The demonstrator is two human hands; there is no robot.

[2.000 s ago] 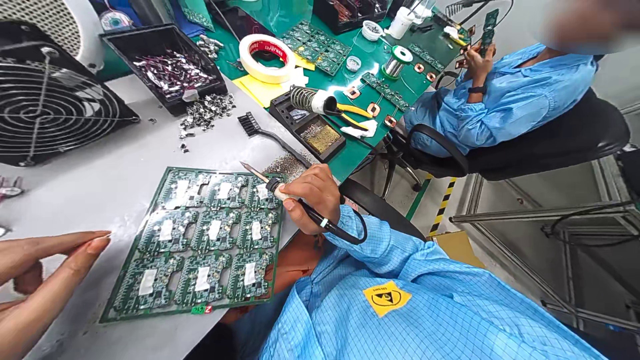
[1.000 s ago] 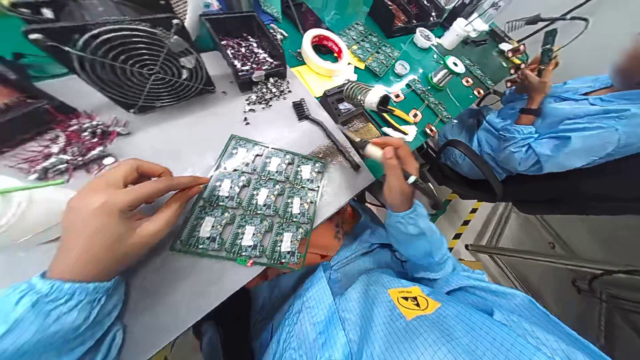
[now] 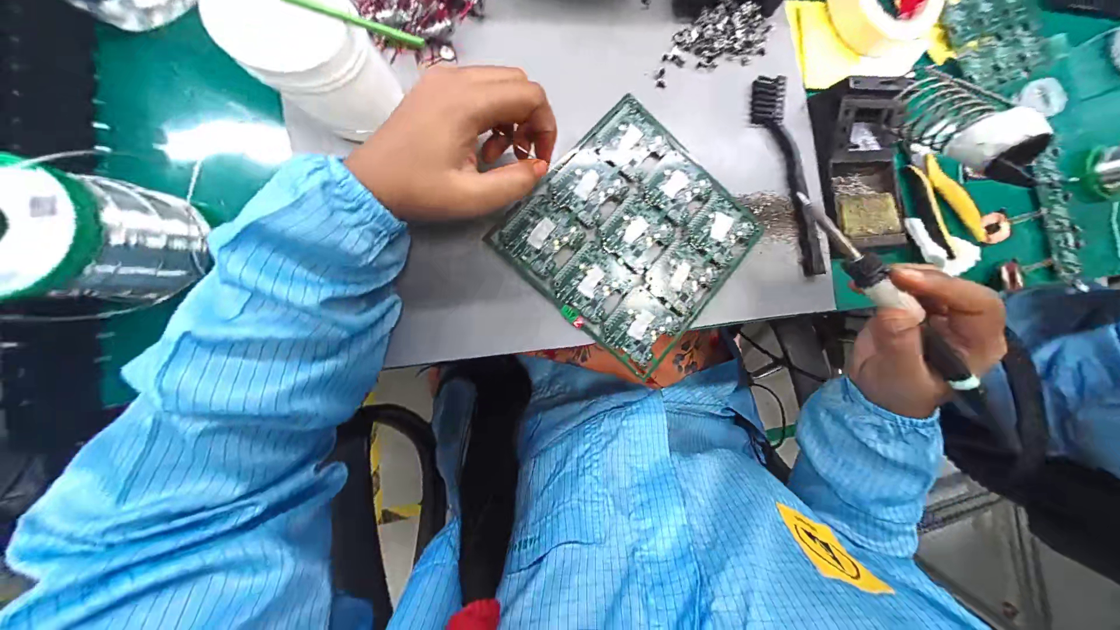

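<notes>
A panel of green circuit boards (image 3: pixel 634 232) lies on the grey mat, one corner past the mat's front edge. My left hand (image 3: pixel 472 144) is at its upper left edge, thumb and fingertips together around what looks like a thin wire; the thing is too small to name surely. In my right hand (image 3: pixel 927 337) is a soldering iron (image 3: pixel 888 293), its tip pointing up and left, close to the handle of a black brush (image 3: pixel 792 166). Right of the brush stands a soldering iron holder (image 3: pixel 862 184) with a coiled spring and a tip-cleaning pad.
A solder wire spool (image 3: pixel 96 236) and a white container (image 3: pixel 306 61) are on the left. Small metal parts (image 3: pixel 722 35) are heaped at the back. Yellow-handled pliers (image 3: pixel 954 197) and a masking tape roll (image 3: pixel 875 26) lie at right. A co-worker's blue sleeve (image 3: pixel 1067 350) shows at the right edge.
The view has swung strongly to the left and down. My left hand, off the panel two seconds ago, is now at its edge. The soldering iron has moved from over the panel to its right.
</notes>
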